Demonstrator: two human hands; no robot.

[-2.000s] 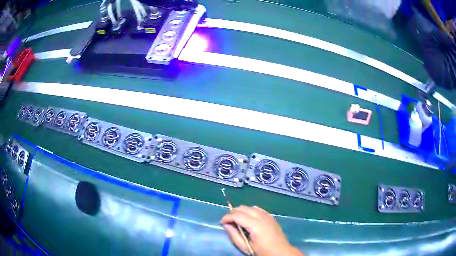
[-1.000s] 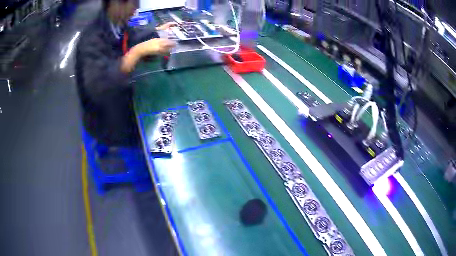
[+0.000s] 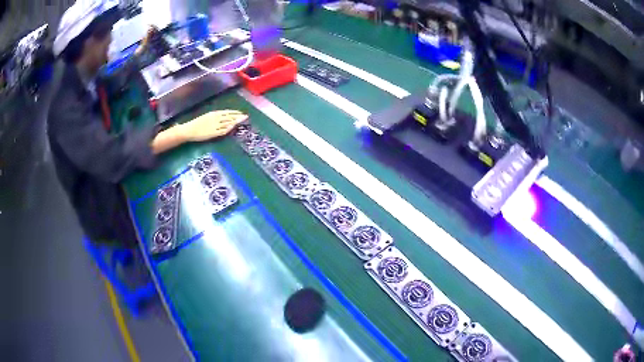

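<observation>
Neither of my hands is in the picture. Several silver-grey three-lens panels (image 3: 344, 218) lie end to end in a row on the green belt, running from the upper left to the bottom right edge, where the nearest is cut off. Two more three-lens panels, one (image 3: 212, 182) beside the other (image 3: 165, 218), lie on the bench within blue tape lines. A black round pad (image 3: 304, 310) lies flat on the glossy green bench. No brush is in view.
A person in dark clothes and a white cap (image 3: 95, 134) sits at the left, one hand at the row's far end. A red bin (image 3: 268, 73) stands beyond. A black lamp box (image 3: 431, 152) with white hoses glows purple at right; a panel (image 3: 510, 180) lies on it.
My right hand with the brush left the picture after the oldest frame. The view turned left. Since the last frame, the person's hand has reached to the row's far end.
</observation>
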